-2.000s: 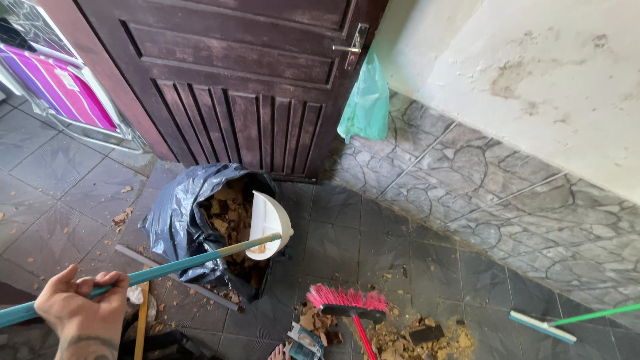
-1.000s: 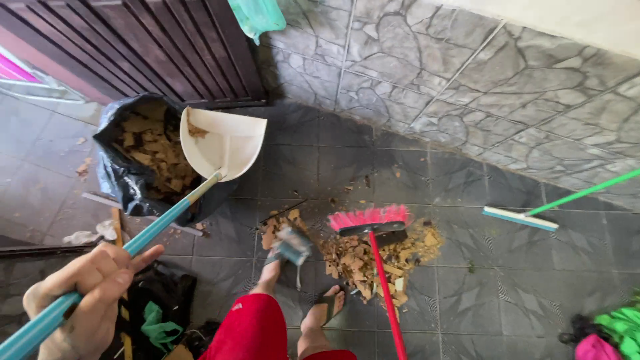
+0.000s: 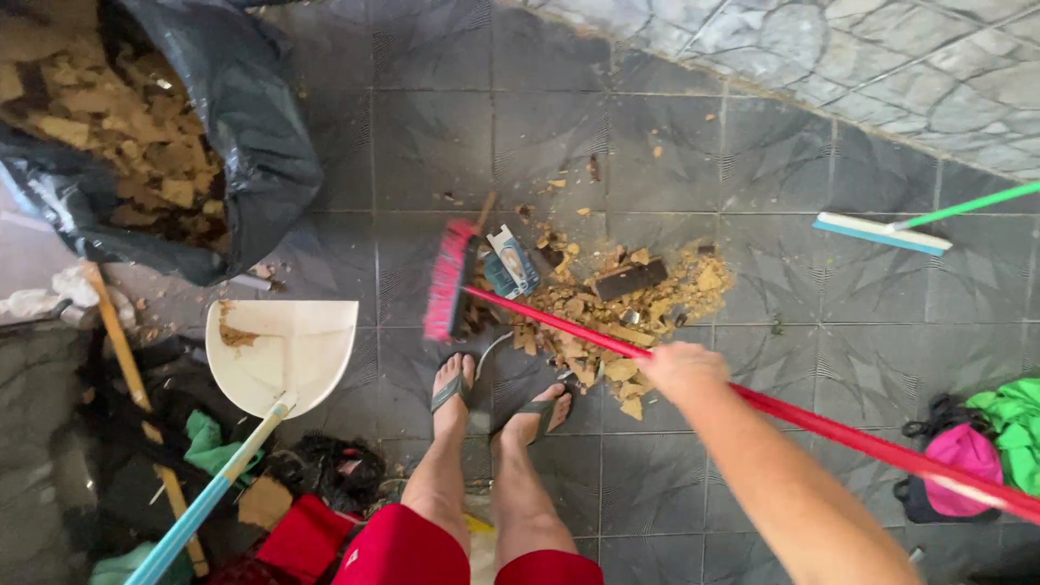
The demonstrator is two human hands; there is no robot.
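My right hand (image 3: pixel 686 370) grips the red handle of a push broom (image 3: pixel 451 280), whose pink bristles stand on edge at the left side of a heap of broken tan debris (image 3: pixel 634 301). A crumpled printed packet (image 3: pixel 510 262) lies between the broom head and the heap. A white long-handled dustpan (image 3: pixel 284 353) with a brown smear inside is at the left; its blue handle runs out of the bottom edge. My left hand is outside the view. A black garbage bag (image 3: pixel 272 138) full of similar debris gapes open at the upper left.
A green-handled squeegee (image 3: pixel 881 231) lies at the right, near the stone-patterned wall (image 3: pixel 877 49). Green and pink cloth items (image 3: pixel 963 467) sit at the lower right. A wooden stick (image 3: pixel 122 349), dark bags and a red cloth (image 3: pixel 305 536) lie at the lower left. My sandaled feet stand below the heap.
My right hand has come into view on the broom handle, and the broom head has moved left across the heap. The dustpan has moved from the garbage bag's mouth to below it. My left hand has left view.
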